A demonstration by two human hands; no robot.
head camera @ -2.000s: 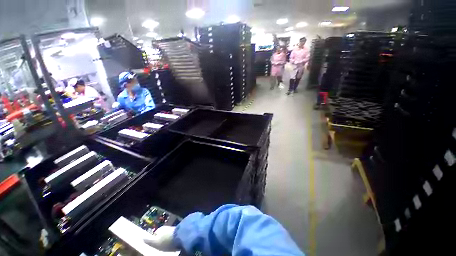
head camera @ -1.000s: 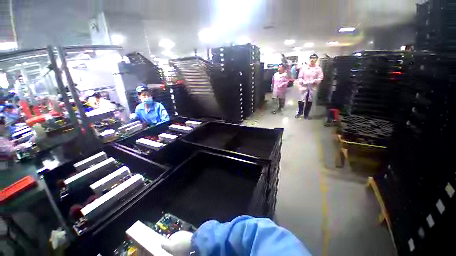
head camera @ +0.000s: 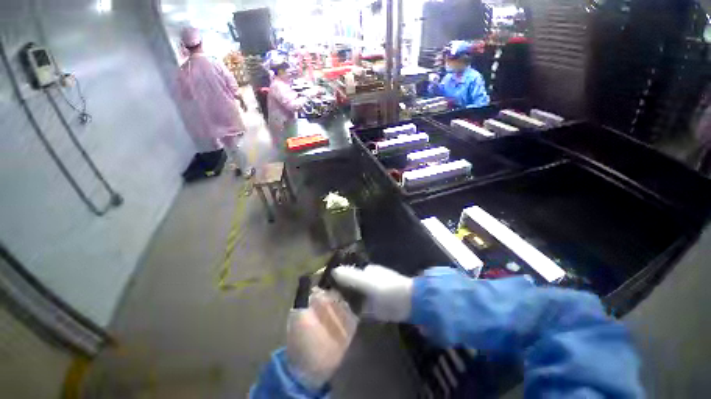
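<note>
My left hand (head camera: pixel 318 335), in a white glove, is at the bottom centre, its fingers around a dark object (head camera: pixel 337 269) that is too blurred to name. My right hand (head camera: pixel 378 290), also gloved, meets it from the right, its fingers at the same object; whether they grip it is unclear. To the right, a circuit board (head camera: pixel 487 248) with two long white heatsinks (head camera: pixel 514 243) lies in the near black tote (head camera: pixel 499 181). Neither hand touches the board. My right sleeve passes in front of the tote's near edge.
More boards with white heatsinks (head camera: pixel 436 173) lie in the totes behind. A bin (head camera: pixel 341 226) with pale crumpled contents, a stool (head camera: pixel 271 176) and a bench with a red-orange tray (head camera: pixel 307 142) stand ahead. Two people in pink and one in blue are further back. A wall is at left.
The view has swung left, away from the aisle. My right hand has left the heatsink of the board in the near tote and is now beside my left hand, which has come into view.
</note>
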